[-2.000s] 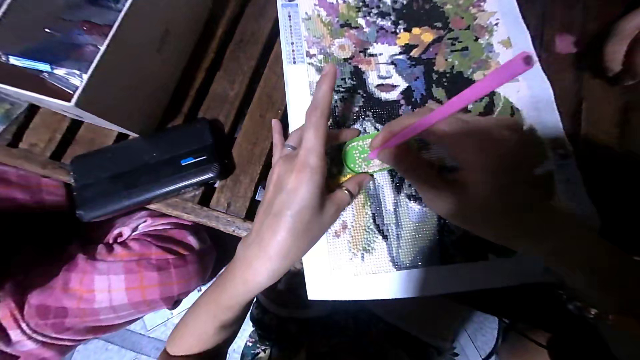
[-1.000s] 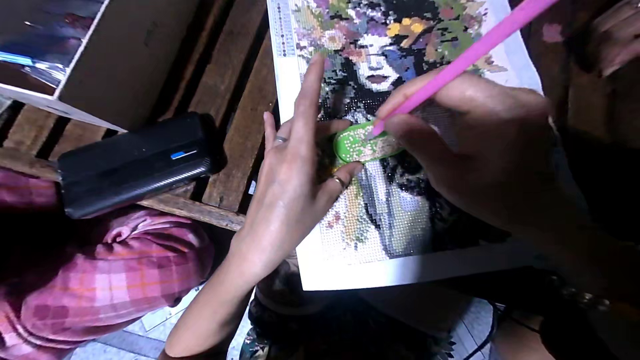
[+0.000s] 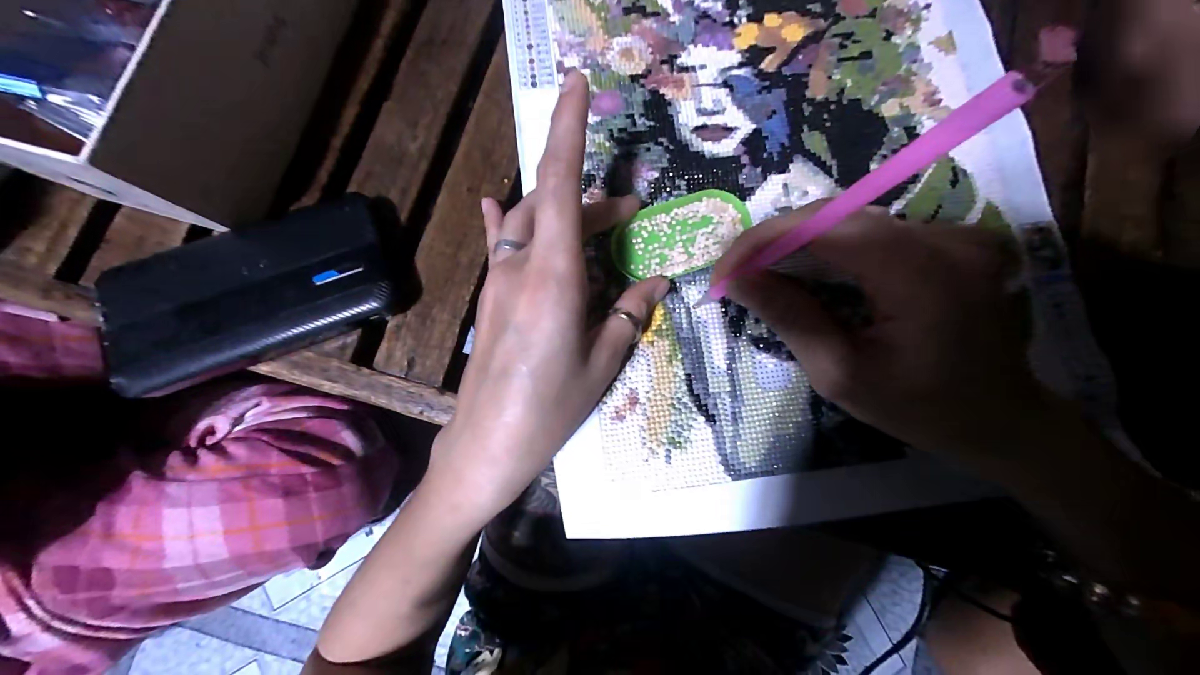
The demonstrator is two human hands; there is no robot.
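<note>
A diamond painting canvas (image 3: 675,511) lies on the slatted wooden table, showing a face among flowers. Over its left part my left hand (image 3: 544,309) rests, two rings on it, index finger stretched out. Its thumb and a bent finger grip the left end of a small green tray (image 3: 680,234) that holds many pale beads. My right hand (image 3: 872,309) pinches a pink applicator pen (image 3: 900,173) near its lower end. The pen's tip is at the grey and white area of the canvas, just below the tray.
Left of the canvas, a black case or power bank (image 3: 234,291) lies on the wooden slats (image 3: 450,216). An open box (image 3: 225,103) with plastic packets stands at the upper left. Pink plaid cloth (image 3: 234,506) covers a person's leg at the lower left. Part of another hand shows at the upper right.
The pen's tip has moved from the beads in the green tray down to the canvas below it. My right hand has moved down with the pen; my left hand still holds the tray.
</note>
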